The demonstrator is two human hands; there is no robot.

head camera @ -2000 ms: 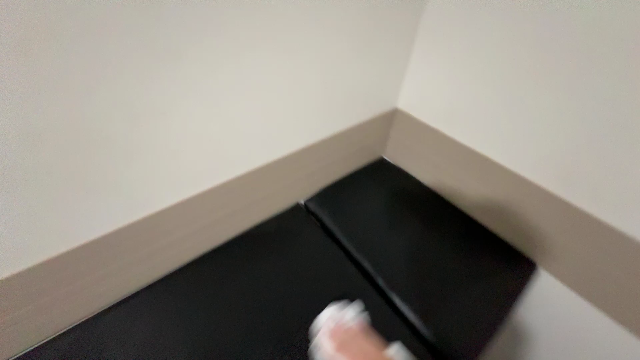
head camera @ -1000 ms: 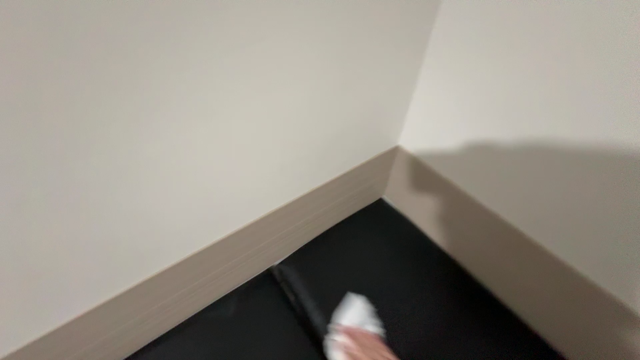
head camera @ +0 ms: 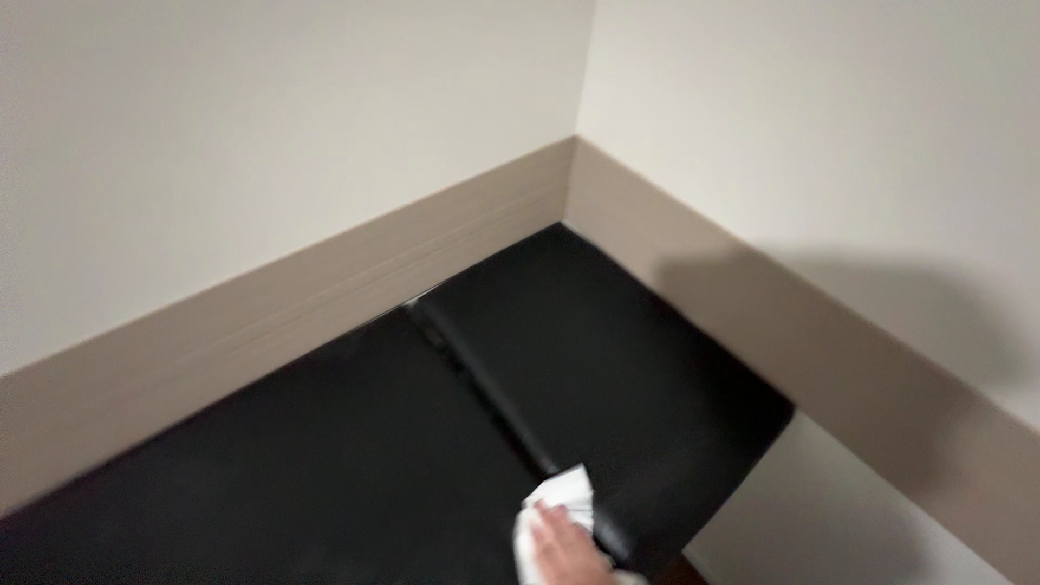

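Note:
A white cloth or paper wipe (head camera: 569, 491) is under and around the fingers of my right hand (head camera: 569, 548), at the bottom edge of the view, right of centre. The wipe lies over the near part of the seam between two black padded cushions. The larger cushion (head camera: 309, 455) extends to the left, and the smaller one (head camera: 601, 349) fills the corner on the right. Both have a smooth, leather-like cover. A narrow dark gap runs between them. Of my right hand only the blurred fingers and back show. My left hand is out of view.
Beige wood-grain boards run along the left wall (head camera: 284, 122) and the right wall (head camera: 853, 122), meeting in the corner behind the cushions. A soft shadow falls on the right wall. Below the small cushion's right end, lower wall and a bit of brown surface show.
My right hand, with the white wipe, has gone from the smaller cushion to the near part of the seam. The view has shifted.

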